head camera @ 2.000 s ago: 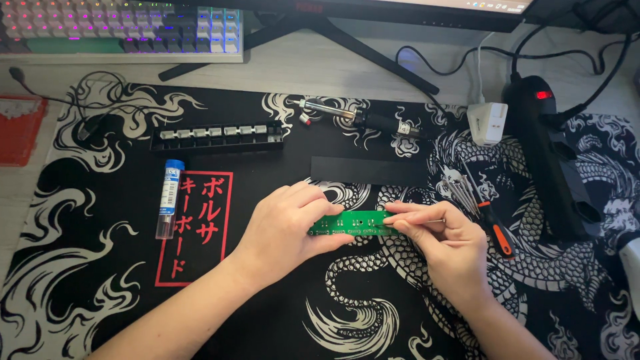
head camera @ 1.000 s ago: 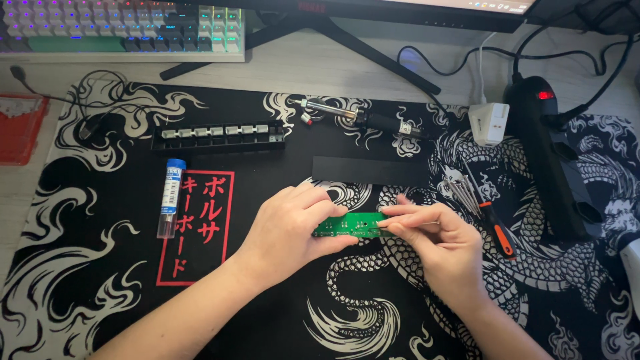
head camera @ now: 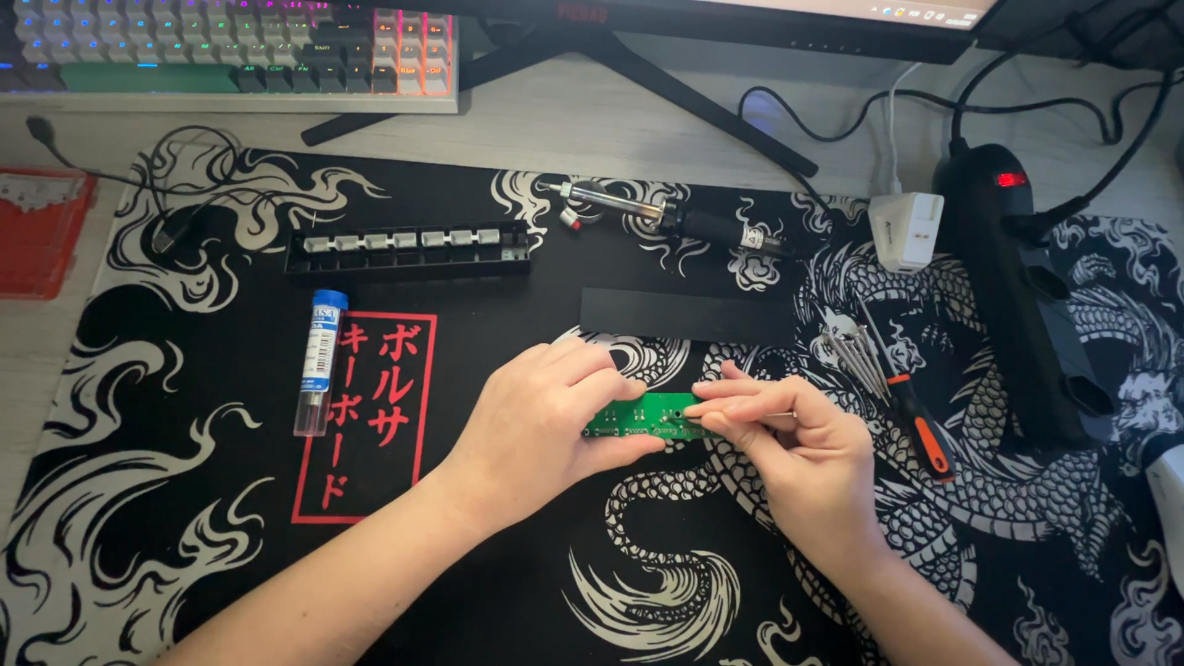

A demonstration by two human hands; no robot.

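Note:
My left hand (head camera: 560,416) grips a narrow green circuit board (head camera: 652,412) by its left part, fingers along the top edge and thumb below. My right hand (head camera: 786,430) pinches a thin metal pin-like piece (head camera: 782,414) between thumb and fingers, its near end at the right part of the board. What exactly that piece is cannot be told. Behind the hands a flat black strip (head camera: 684,314) lies on the patterned desk mat (head camera: 518,592). Farther back is a soldering iron (head camera: 666,217) with a black handle, and left of it a black tray-like case (head camera: 407,268) holding a row of white parts.
A blue-capped clear tube (head camera: 319,361) lies left of my left hand. Right of my right hand are an orange-and-black screwdriver (head camera: 916,425) and several thin metal pieces (head camera: 856,356). A black power strip (head camera: 1027,305), white charger (head camera: 906,231), monitor stand (head camera: 694,102) and keyboard (head camera: 231,55) stand around the mat.
The right fingers have shifted slightly along the board, and the board's right part shows more than two seconds ago. The left hand keeps its grip.

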